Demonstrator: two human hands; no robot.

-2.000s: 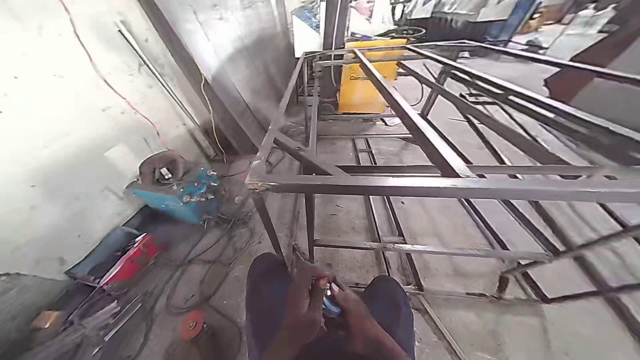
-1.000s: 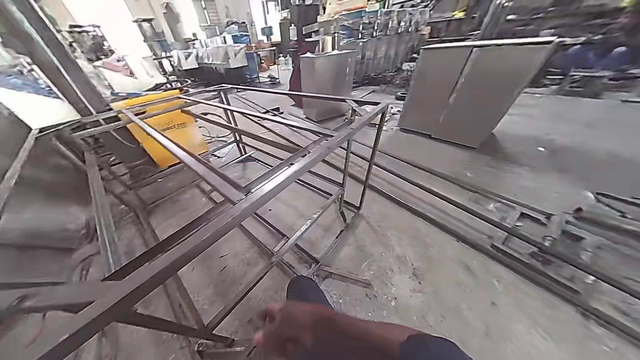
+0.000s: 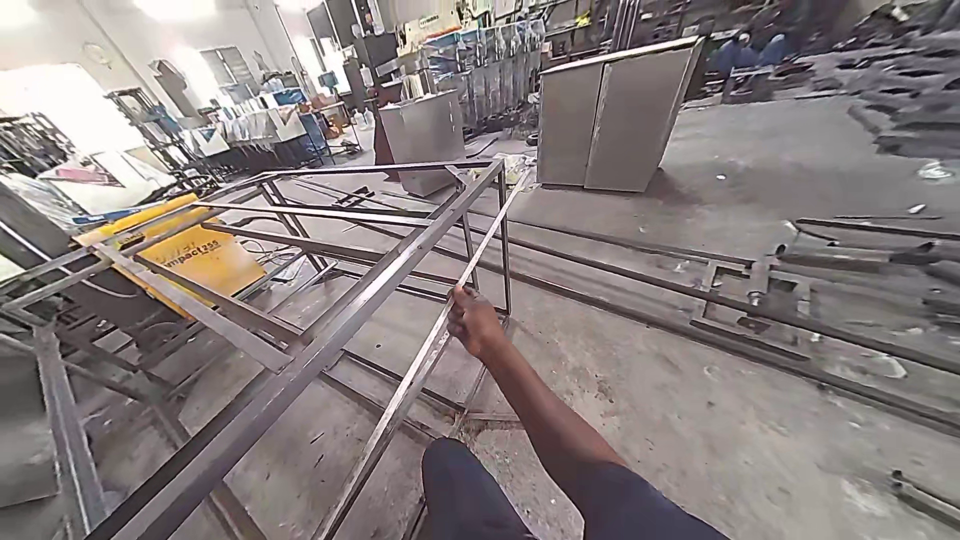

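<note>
My right hand (image 3: 472, 321) is closed around a long, thin metal bar (image 3: 420, 367), which slants from the bottom of the view up past the frame's far corner. Left of it stands a large welded frame of square steel tube (image 3: 352, 300), its top rail running roughly alongside the bar. Upright legs of the frame show just beyond my hand. My left hand is out of view.
A yellow welding machine (image 3: 202, 255) stands behind the frame at left. Beyond the frame are grey sheet-metal cabinets (image 3: 611, 124). Long steel bars (image 3: 645, 277) and a small metal frame (image 3: 750, 292) lie on the concrete floor at right.
The view has swung right. Two seconds ago both hands were together at my lap around a small object; now my right hand is stretched forward, gripping the metal bar.
</note>
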